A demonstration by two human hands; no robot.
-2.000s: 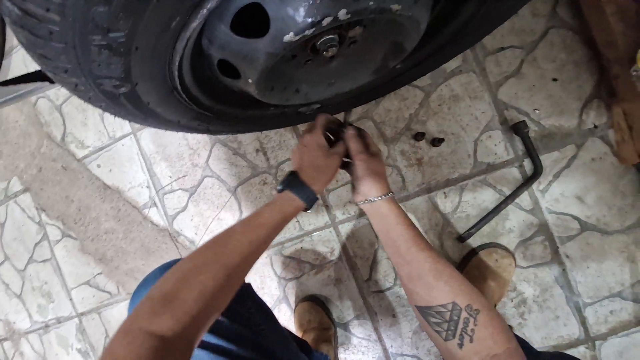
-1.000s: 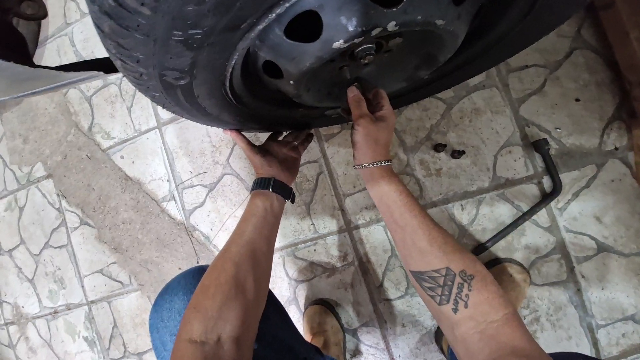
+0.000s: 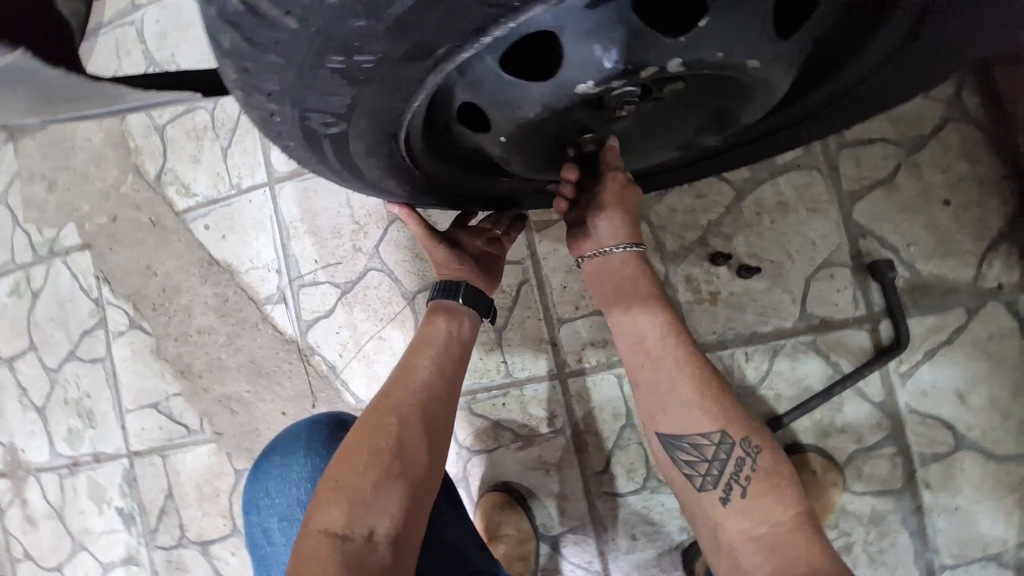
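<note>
A car wheel with a black steel rim and a rubber tire fills the top of the head view. My left hand, palm up with fingers spread, is under the tire's lower edge and touches it. My right hand reaches over the tire's edge to the lower part of the rim's centre, its fingers curled round a small dark wheel bolt, mostly hidden by the fingers and shadow. Another bolt head sits at the rim's centre, above that hand.
Two dark wheel bolts lie on the stone-patterned tile floor right of my right forearm. Farther right is an L-shaped lug wrench, partly behind that forearm. My shoes and bent knee are below. A grey panel stands at upper left.
My hands were together below the wheel two seconds ago. They have parted: the left went under the tire, the right up to the rim. The view has moved closer to the wheel.
</note>
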